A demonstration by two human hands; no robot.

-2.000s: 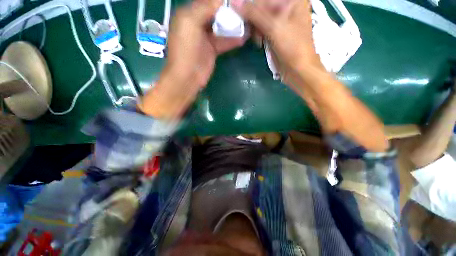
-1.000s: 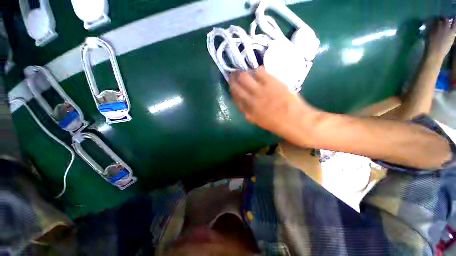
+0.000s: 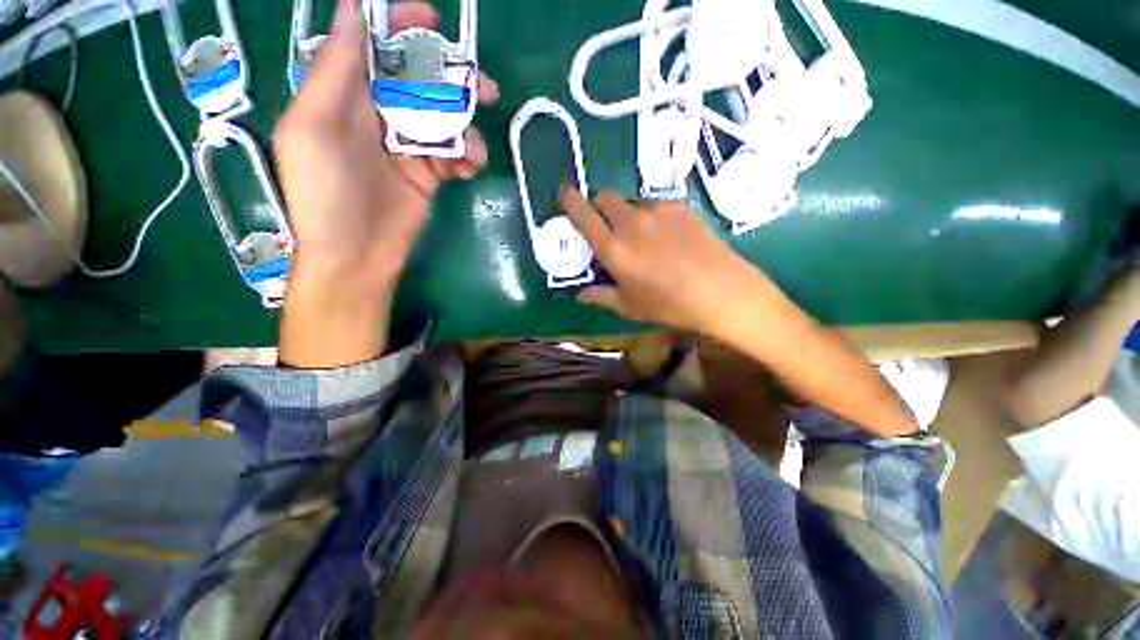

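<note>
My left hand [image 3: 344, 188] holds an open loop housing half [image 3: 425, 94], its blue strip facing up, above the green bench. My right hand [image 3: 663, 256] is at a white cover half [image 3: 550, 194], with fingers at its right edge near the round disc; the cover looks upright on its narrow loop end away from me. Whether the fingers grip it or only touch it is unclear. A pile of white covers [image 3: 763, 113] lies beyond my right hand. More open housing halves with blue strips lie left of my left hand, one nearest me [image 3: 248, 213].
A beige fan base [image 3: 38, 188] and a thin white cable [image 3: 156, 213] are at the left on the green bench [image 3: 875, 269]. A cardboard carton [image 3: 981, 438] is below the bench edge at right. Another person's arm [image 3: 1088, 331] is at the far right.
My left hand has come into view holding a blue-strip housing half. My right hand has moved from the white pile to a single cover nearer the middle. The view has turned and shifted.
</note>
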